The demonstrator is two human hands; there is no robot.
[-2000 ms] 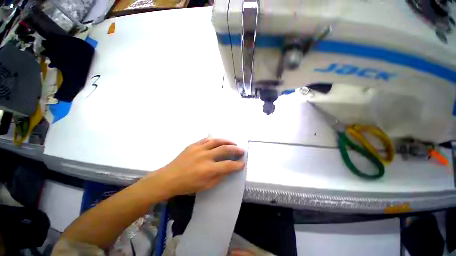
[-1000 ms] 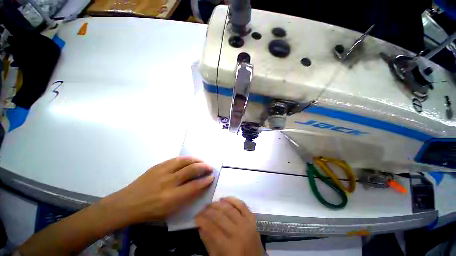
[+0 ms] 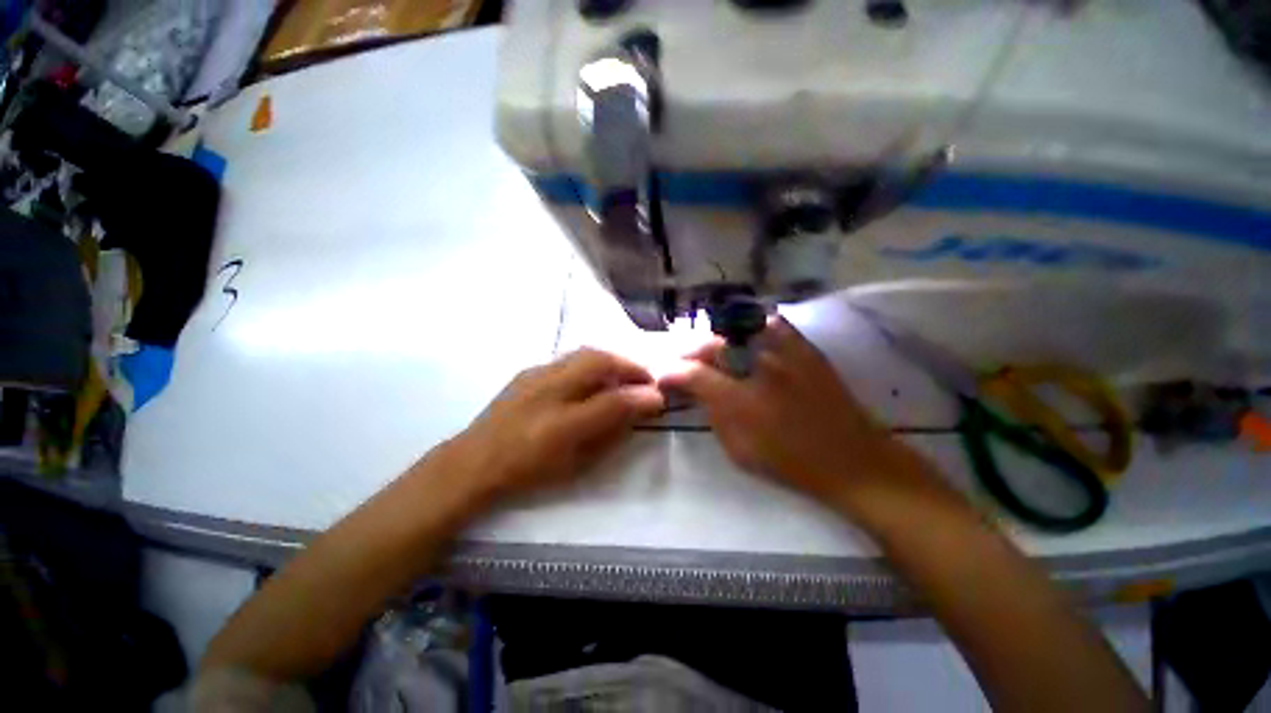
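The white sewing machine (image 3: 864,167) with a blue stripe stands over the table, blurred. My left hand (image 3: 565,418) lies left of the presser foot, fingers bent down on what looks like a pale piece (image 3: 579,314). Only a faint edge of this piece shows in the glare. My right hand (image 3: 781,404) is at the presser foot, thumb and fingers close to my left fingertips. A small dark sliver shows between the fingertips. The needle point and whatever lies under my right fingers are hidden by glare and fingers.
Shears with green and yellow handles (image 3: 1045,460) lie right of my right hand, an orange-tipped tool (image 3: 1254,425) beyond. Dark fabric (image 3: 167,237) is at the table's left edge. A measuring tape (image 3: 669,578) runs along the front edge; a tan board (image 3: 363,28) is at the back.
The pale piece no longer reaches toward the front edge. Both hands have moved up to the presser foot; my right hand has come from the front edge. The camera view has shifted closer.
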